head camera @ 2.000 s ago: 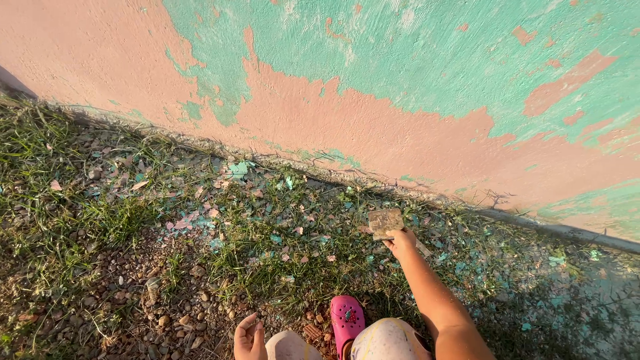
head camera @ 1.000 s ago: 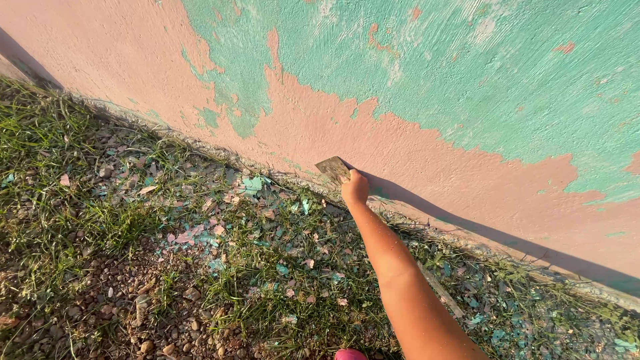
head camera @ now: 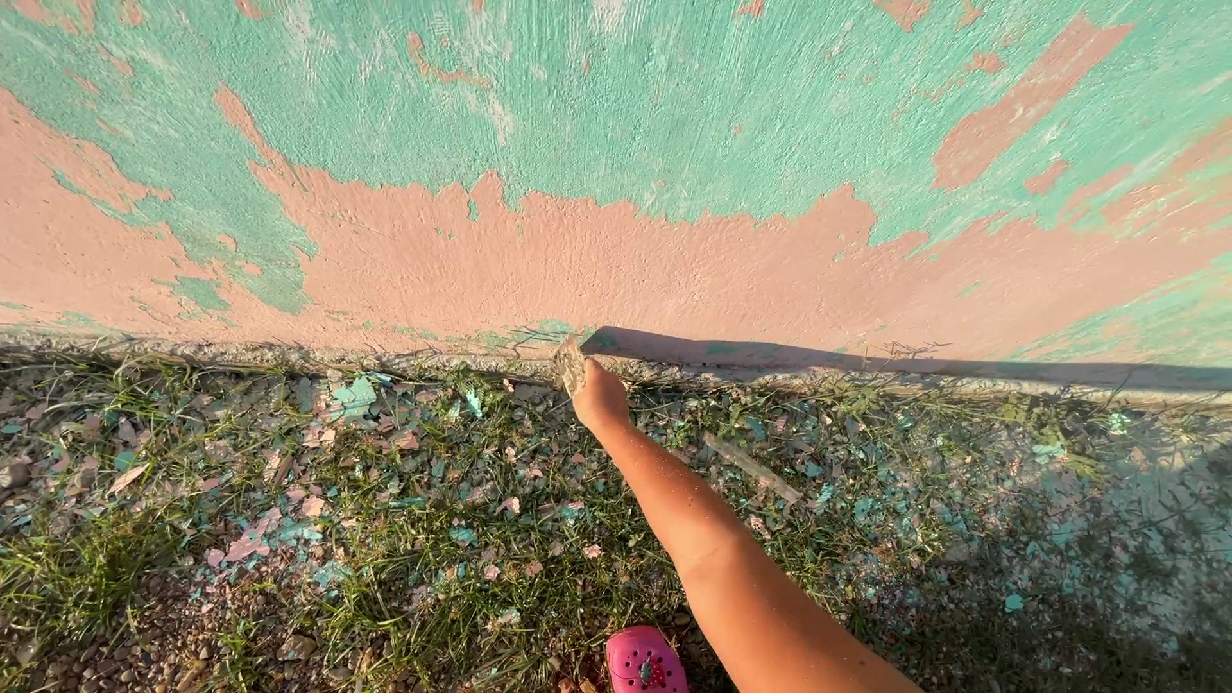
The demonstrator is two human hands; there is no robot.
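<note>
My right hand (head camera: 601, 397) is closed around a paint scraper (head camera: 570, 366) with a worn, dirty metal blade. The blade stands at the foot of the painted wall (head camera: 577, 260), beside a small patch of green paint; whether it touches the wall I cannot tell. Pink shows along the lower part of the wall, with an uneven edge of peeling green paint (head camera: 674, 125) above it. The arm casts a long shadow to the right along the wall's base. My left hand is out of view.
Grass and gravel (head camera: 115, 654) strewn with pink and green paint flakes (head camera: 354, 397) run along the wall. A flat strip (head camera: 751, 468) lies in the grass right of the forearm. A pink clog (head camera: 647, 660) is at the bottom edge.
Two seconds ago the scraper was over the grass; a second ago it was against the pink wall, and now it is at the wall's foot. My left hand has left the view.
</note>
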